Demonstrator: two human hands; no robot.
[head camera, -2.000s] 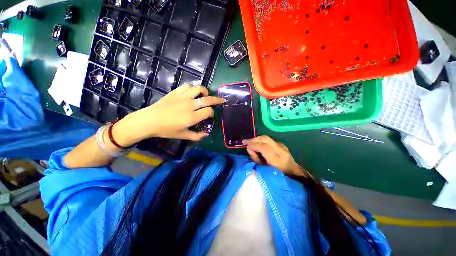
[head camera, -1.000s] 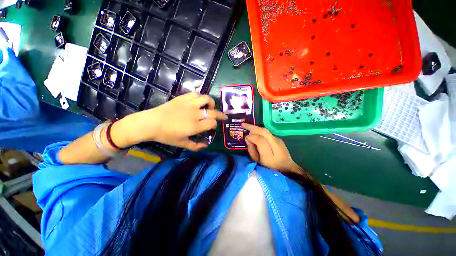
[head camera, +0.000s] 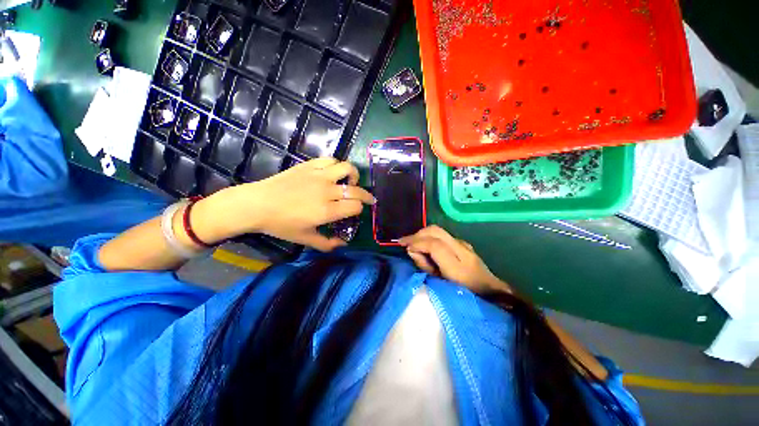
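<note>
A smartphone (head camera: 399, 195) with a red edge lies on the green bench, its screen mostly dark. My left hand (head camera: 312, 204) is left of it, holding a black watch housing (head camera: 345, 226) between thumb and fingers, partly hidden. Its index fingertip is at the phone's left edge. My right hand (head camera: 449, 256) is at the phone's lower edge, one fingertip at the bottom of the screen. Its fingers are bent and slightly apart, with nothing visible in them.
A black blister tray (head camera: 275, 91) holds several housings. Another housing (head camera: 402, 88) lies beside the red parts tray (head camera: 558, 83), which overlaps a green tray (head camera: 533, 187). Thin silvery sticks (head camera: 582, 234) and white sheets (head camera: 674, 187) lie right. A blue sleeve (head camera: 50, 191) is at left.
The phone screen has gone from dark to lit pictures and back to mostly dark. My right hand moved up over the screen, then back down to its lower edge. My left hand keeps the housing.
</note>
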